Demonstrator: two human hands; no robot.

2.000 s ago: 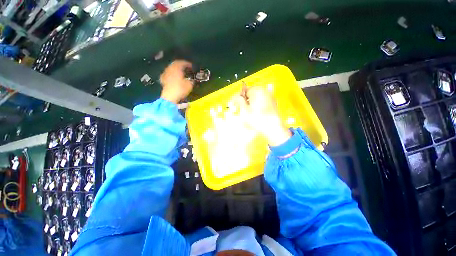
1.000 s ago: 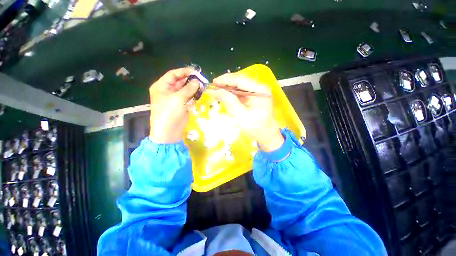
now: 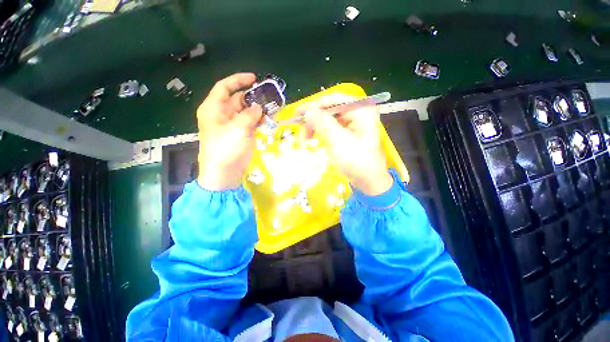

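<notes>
My left hand (image 3: pixel 227 133) holds a watch housing (image 3: pixel 266 97), dark with a shiny silver rim, above the upper left corner of the yellow tray. My right hand (image 3: pixel 349 143) holds tweezers (image 3: pixel 358 105); their shaft points up to the right and their tip is at the lower edge of the housing, where a pale strip shows. Whether the tip touches is hard to tell. The yellow tray (image 3: pixel 394 157) lies below both hands, with small white parts (image 3: pixel 294 175) in it, washed out by glare.
A black blister tray (image 3: pixel 308 267) lies under the yellow tray. The right tray stack (image 3: pixel 528 194) holds several units at its top. The left tray stack (image 3: pixel 37 247) is filled with white-tabbed units. Loose units (image 3: pixel 426 69) lie on the green belt (image 3: pixel 281 40), behind a pale metal rail (image 3: pixel 144 151).
Both hands have come together from apart, left with the housing. In the last second the housing has turned to show its dark face, and the tweezers have tilted upward at their far end.
</notes>
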